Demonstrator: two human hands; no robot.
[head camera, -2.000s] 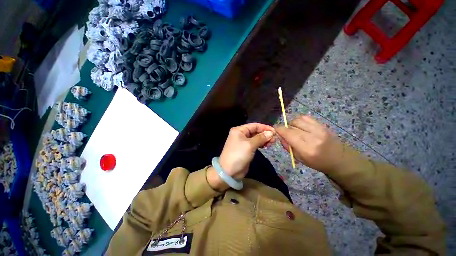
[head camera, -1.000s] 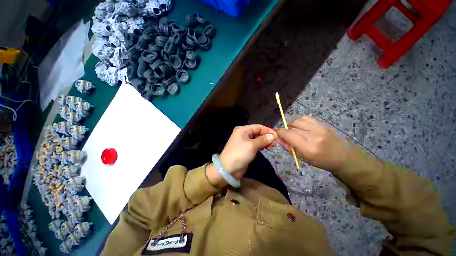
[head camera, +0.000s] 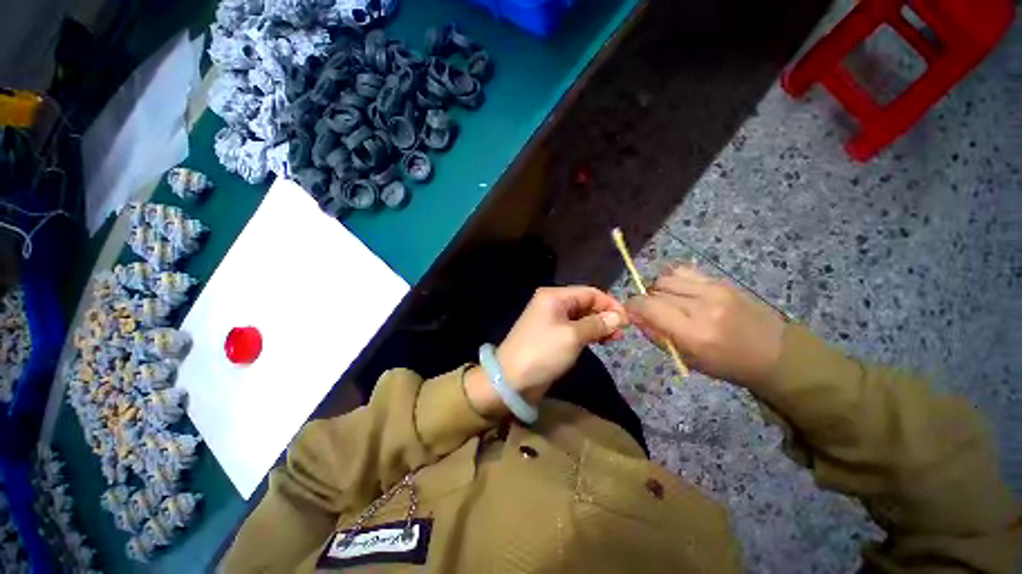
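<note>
My left hand (head camera: 557, 336), bare with a pale bracelet at the wrist, is pinched at its fingertips above my lap. My right hand (head camera: 708, 323) meets it fingertip to fingertip and holds the thin pale glue stick applicator (head camera: 631, 265), its whitish tip pointing up and left. Whether something small sits between the fingertips cannot be seen. The red glue dish (head camera: 243, 345) lies on the white work sheet (head camera: 303, 303). Dark grey caps (head camera: 364, 129) lie heaped beyond the sheet's upper corner, touching pale grey moulded bodies (head camera: 252, 79).
Grey-and-yellow moulded pieces (head camera: 118, 370) lie in a heap and rows left of the sheet on the green table (head camera: 493, 146). Blue plastic (head camera: 527, 9) is at the table's top edge and more at the far left. A red plastic stool (head camera: 897, 73) stands on the speckled floor.
Both hands stay joined in nearly the same place. The stick in my right hand has tilted, its whitish tip now lower and slightly further left. The camera view has shifted slightly.
</note>
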